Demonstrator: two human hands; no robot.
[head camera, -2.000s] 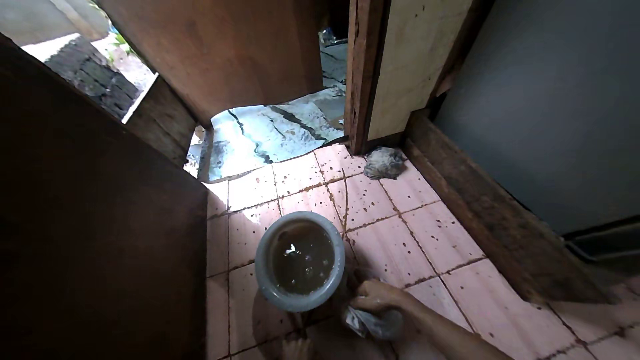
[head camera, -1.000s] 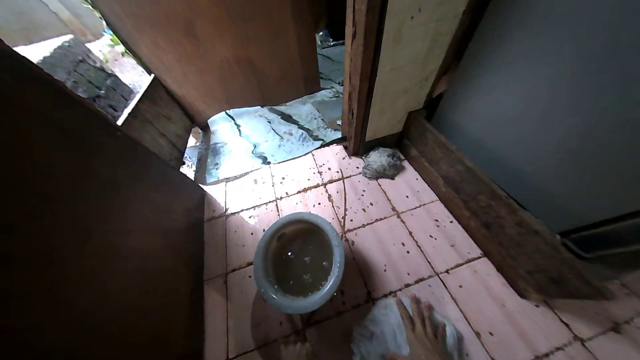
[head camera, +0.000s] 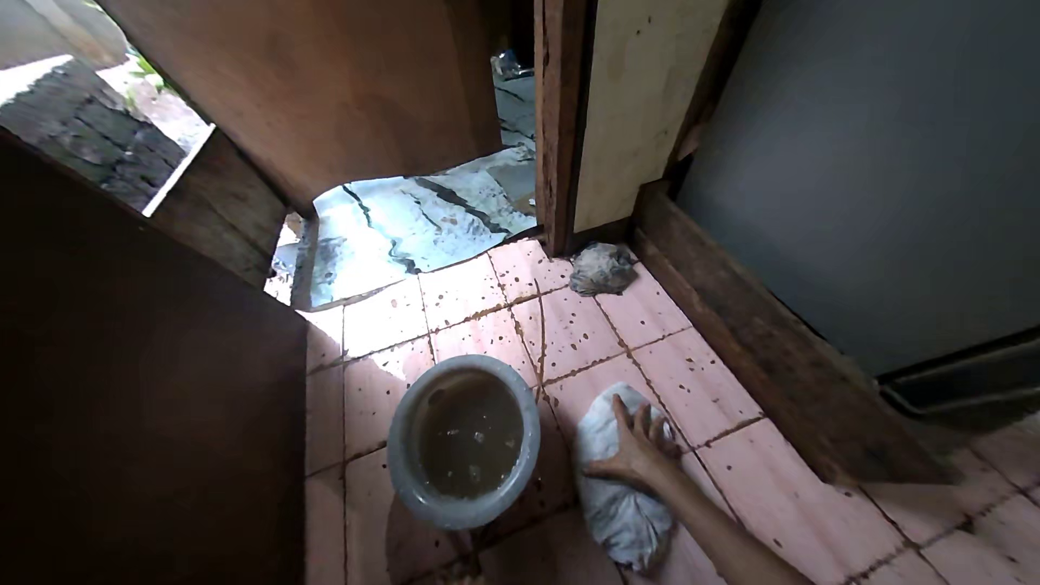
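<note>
My right hand (head camera: 638, 447) lies with spread fingers on a pale wet cloth (head camera: 605, 508), pressing it against the pink tiled floor right of the bucket. The grey plastic bucket (head camera: 398, 463) holds murky brown water with some bubbles on it. My left hand is not in view. Dark specks and drops dot the floor tiles (head camera: 756, 479) around the cloth.
A crumpled grey rag (head camera: 603, 270) lies by the wooden door post (head camera: 556, 122). A marble-patterned sheet (head camera: 422, 219) covers the floor at the doorway. A wooden beam (head camera: 772, 349) borders the right side, and a dark panel (head camera: 146, 390) the left.
My right hand and the cloth have moved forward across the tiles, from below right of the bucket to beside it. Two seconds ago the cloth was bunched under the hand; now it is spread out.
</note>
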